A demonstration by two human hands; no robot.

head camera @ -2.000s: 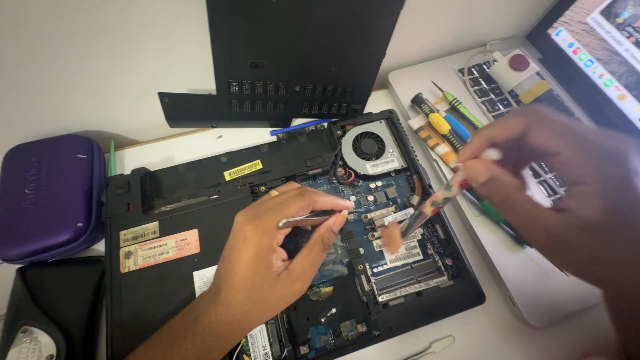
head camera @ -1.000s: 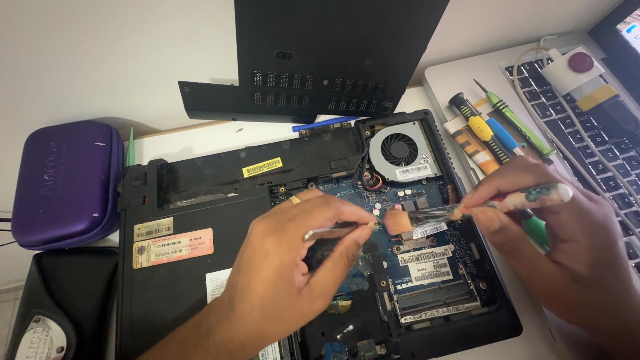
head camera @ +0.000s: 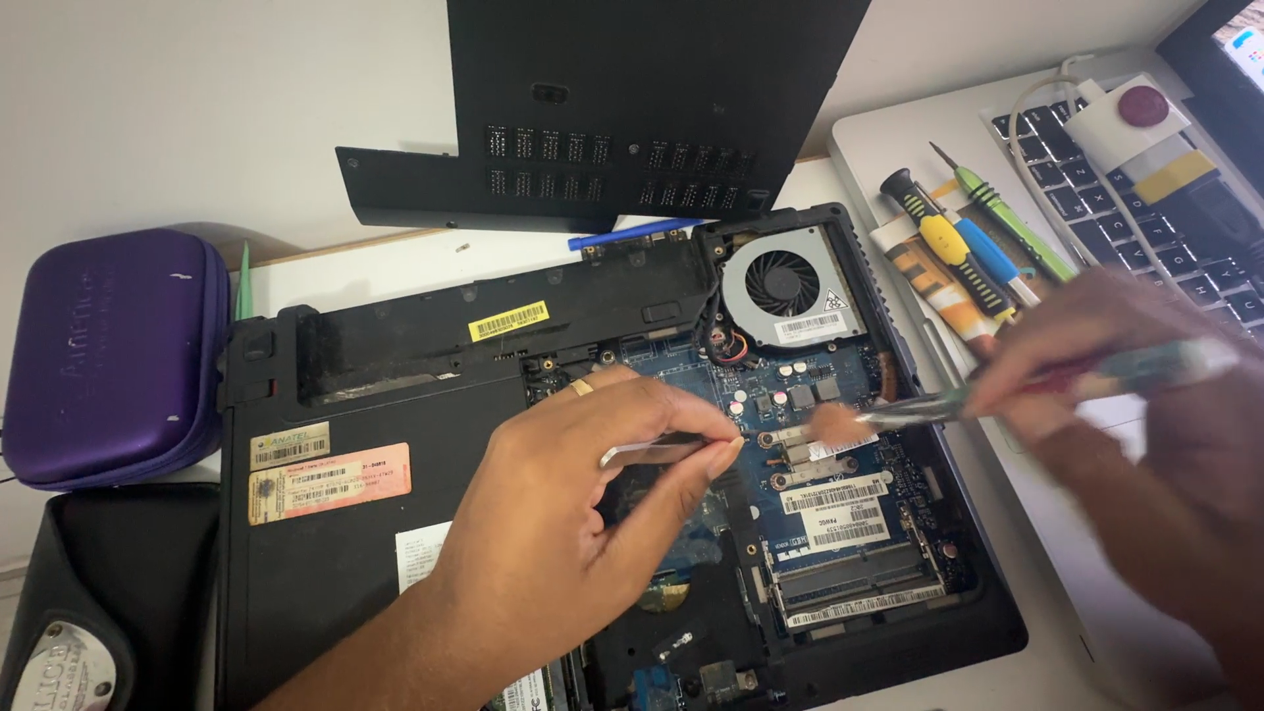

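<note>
An opened black laptop base (head camera: 336, 583) lies underside up, its blue motherboard (head camera: 736, 380) exposed. My left hand (head camera: 583, 494) pinches a thin metal tool, probably tweezers (head camera: 652, 449), over the board; its tip is hidden at the fingertips. My right hand (head camera: 1106, 395), blurred, grips a brush (head camera: 913, 407) by its patterned handle. The brush's bristles (head camera: 837, 425) are over the metal heat sink bracket (head camera: 785, 437), below the cooling fan (head camera: 782, 284); whether they touch it I cannot tell. Memory slots (head camera: 859, 578) show nearer the board's front edge.
A black bottom cover (head camera: 642, 89) leans on the wall behind, with a blue pry tool (head camera: 637, 234) at its foot. Screwdrivers (head camera: 1012, 217) lie on a silver laptop (head camera: 869, 148) at right. A purple zip case (head camera: 114, 346) and a black pouch (head camera: 148, 553) are at left.
The bristles were over the board left of the bracket a second ago and are now over it. Two seconds ago the brush was held more steeply. My left hand still pinches its tool.
</note>
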